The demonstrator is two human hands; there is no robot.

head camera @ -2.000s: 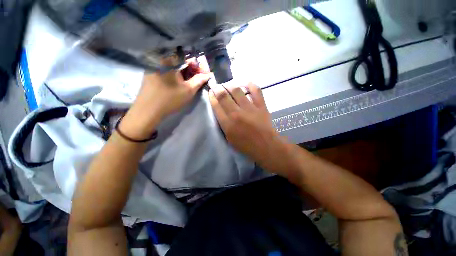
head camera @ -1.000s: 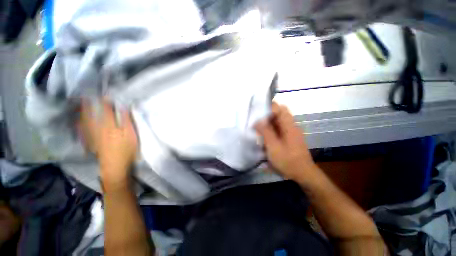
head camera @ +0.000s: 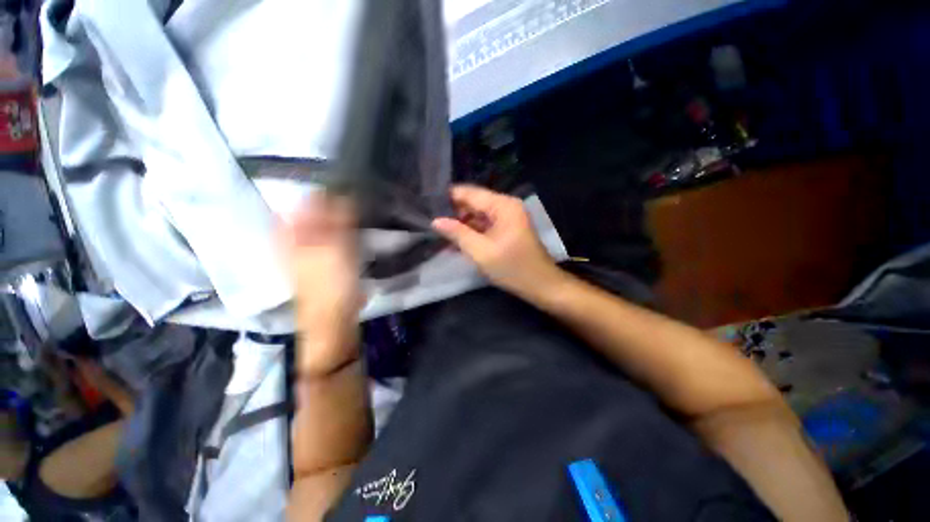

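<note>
A light grey garment (head camera: 219,224) with dark grey panels (head camera: 403,122) lies bunched over the table's front edge at the left and centre. My right hand (head camera: 489,229) pinches the edge of the dark grey cloth between thumb and fingers. My left hand (head camera: 321,240) is blurred and lies at the left side of the dark panel; whether its fingers grip the cloth cannot be told. The sewing machine head is out of view.
The table's ruled front edge (head camera: 540,41) runs to the upper right. Below it are a brown board (head camera: 765,240) and small clutter. Dark and light cloth (head camera: 153,408) hangs at the lower left, near another person's arm (head camera: 87,459). I wear a black apron (head camera: 530,408) with blue clips.
The view has turned down, so machine, shears and snips have left the picture. The garment has been turned, bringing the dark grey panel up between my hands. My right hand now holds a dark edge.
</note>
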